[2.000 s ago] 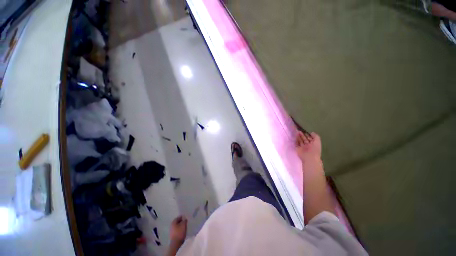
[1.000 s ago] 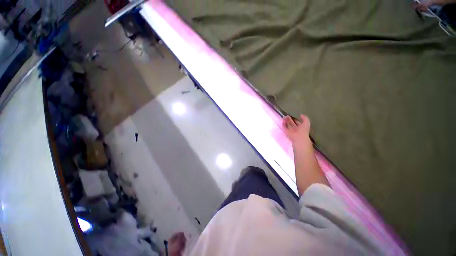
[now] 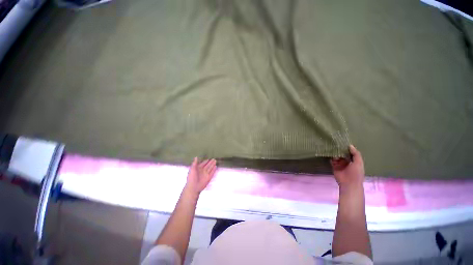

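The olive-green fabric ply (image 3: 249,103) spreads wide in front of me, its near edge above the pink underlay strip (image 3: 301,185). My right hand (image 3: 350,164) grips this edge between thumb and fingers, and folds run up and away from the grip. My left hand (image 3: 204,173) is at the edge further left, palm up, thumb and fingers apart. Its fingertips touch the edge; whether they pinch it is unclear. Between the hands the top edge is slightly raised, with a darker layer showing below it.
A metal bar (image 3: 47,189) and a white surface (image 3: 32,158) are at the table's left end. The white table rim (image 3: 249,212) runs between me and the cloth. Dark scraps (image 3: 446,246) lie on the floor at lower right. A pale roll-like shape (image 3: 18,26) is at upper left.
The view has swung round to face the table squarely. My left hand has come up from low beside me to the fabric edge. My right hand now grips the edge, with folds running from it.
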